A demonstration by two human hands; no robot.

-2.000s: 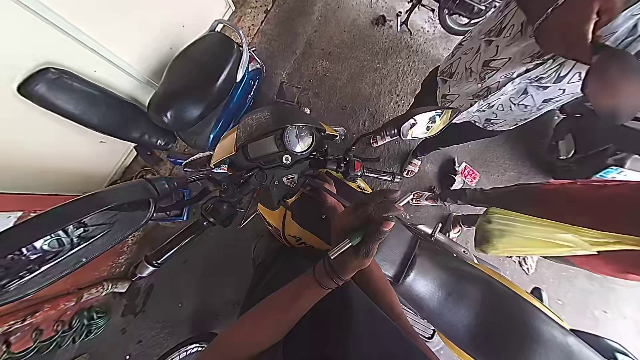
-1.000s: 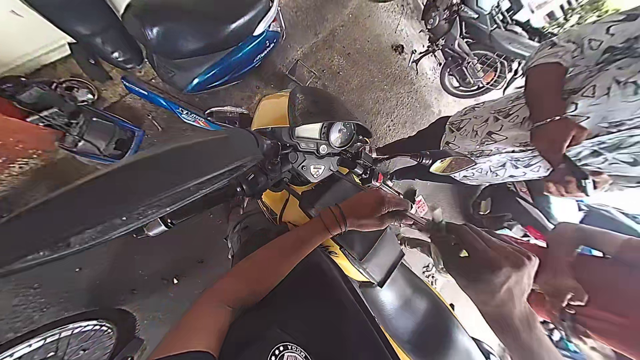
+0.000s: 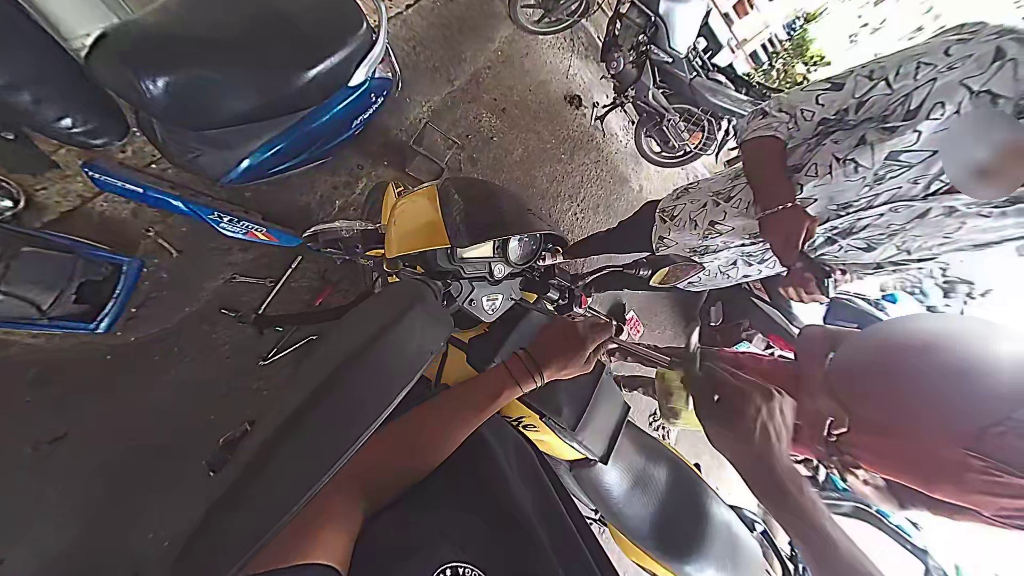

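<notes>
A yellow and black motorcycle [image 3: 552, 436] lies ahead of me, its round gauge [image 3: 524, 250] facing up. My left hand [image 3: 570, 350], with dark bands at the wrist, is closed around a thin metal bar [image 3: 640, 352] beside the red switch at the handlebar's right side. My right hand [image 3: 740, 404] is at the bar's far end, blurred and close to the camera; a small metallic piece shows at its fingertips, but its grip is unclear. Under my left hand is a black box-like part [image 3: 588, 408], in front of the seat [image 3: 664, 496].
Wrenches [image 3: 280, 284] and other tools lie on the ground at left, near blue panels [image 3: 192, 210] and a dark seat [image 3: 232, 60]. A person in a patterned shirt [image 3: 864, 168] stands at right, another in red [image 3: 912, 416] nearer. A mirror [image 3: 676, 275] juts out; motorcycles [image 3: 680, 88] stand behind.
My hands were together over the tank area two seconds ago; they are now apart along the bar at the handlebar's right side. The view has shifted. The person in red has come nearer.
</notes>
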